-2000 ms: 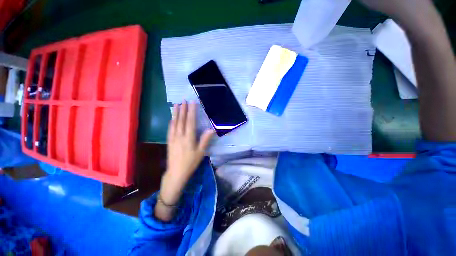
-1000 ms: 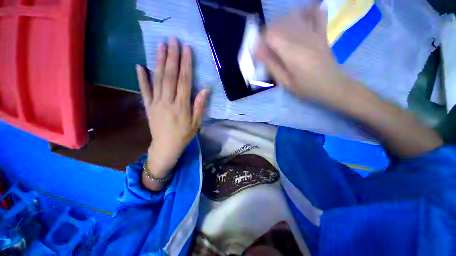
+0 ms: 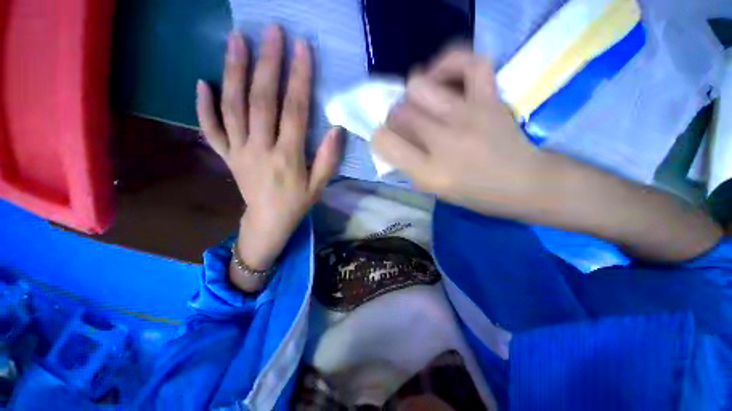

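Observation:
The black smartphone (image 3: 417, 32) lies on the pale ribbed mat (image 3: 341, 40), cut off by the top edge of the picture. My right hand (image 3: 457, 128) is slightly blurred and grips a white cleaning wipe (image 3: 365, 108) at the phone's near end, covering part of that end. My left hand (image 3: 269, 120) rests flat on the mat left of the phone, fingers spread, holding nothing. The block squeegee (image 3: 574, 60), with white, yellow and blue bands, lies on the mat right of the phone, beyond my right wrist.
The red tray (image 3: 92, 120) stands at the left, partly out of view. A brown cardboard box (image 3: 160, 193) is below the bench edge beside it. The dark green bench (image 3: 172, 60) shows between tray and mat. A white object (image 3: 722, 136) is at the far right edge.
My right hand has picked up the wipe and moved it over the phone to its near end. My left hand stays flat on the mat. The view has shifted, so the phone sits higher.

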